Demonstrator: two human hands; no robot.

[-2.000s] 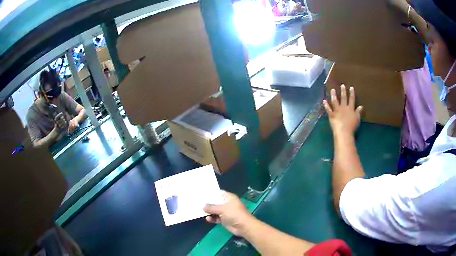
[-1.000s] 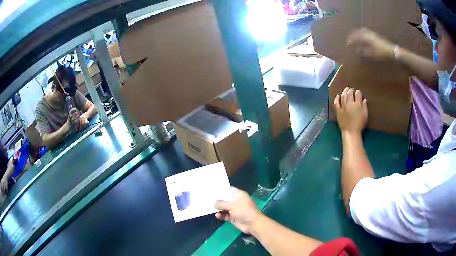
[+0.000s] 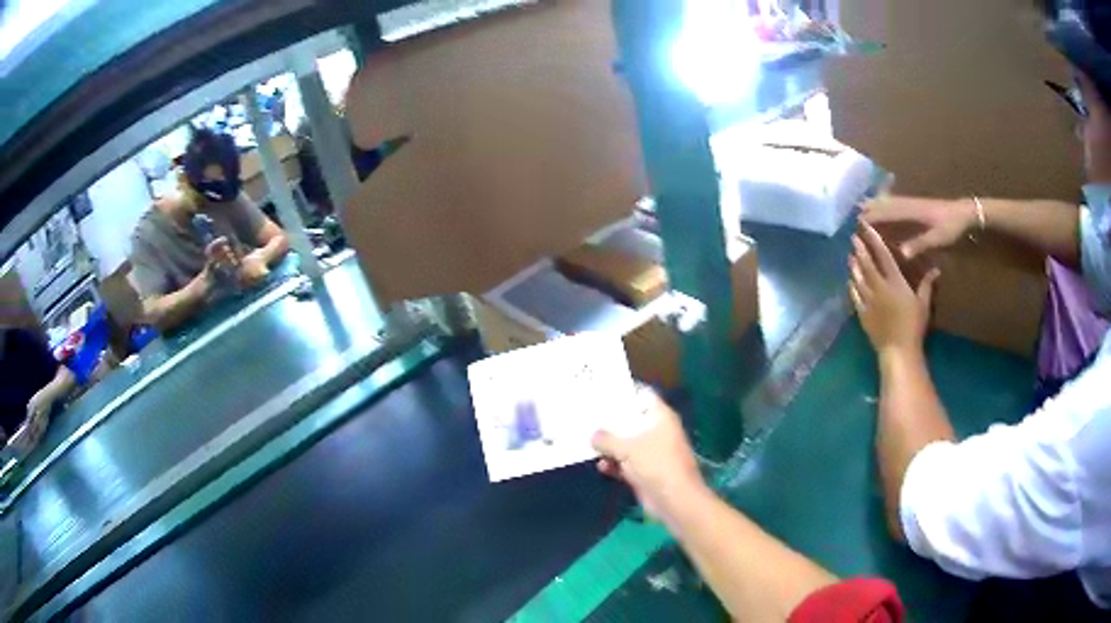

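Note:
My right hand point(image 3: 652, 456), bare below a red sleeve, grips the right edge of a thin white manual point(image 3: 554, 408) with a dark product picture. The manual is over the belt, in front of an open brown carton point(image 3: 652, 344) and overlapping its front from my view. The carton holds a grey, flat item point(image 3: 548, 302) and a small brown box point(image 3: 615, 262). Its large lid flap point(image 3: 500, 146) stands upright behind. My left hand is not in view.
A green post point(image 3: 688, 219) stands in front of the carton's right part. A co-worker in white point(image 3: 1011, 487) has both hands at another brown carton point(image 3: 975, 292) on the right. A white block-like tub point(image 3: 798, 183) lies on the belt. A seated person point(image 3: 201, 243) is across the line.
The manual in my right hand has moved right and up, closer to the carton, and now covers part of its front. The view has shifted. The co-worker's raised hand has come down beside the other.

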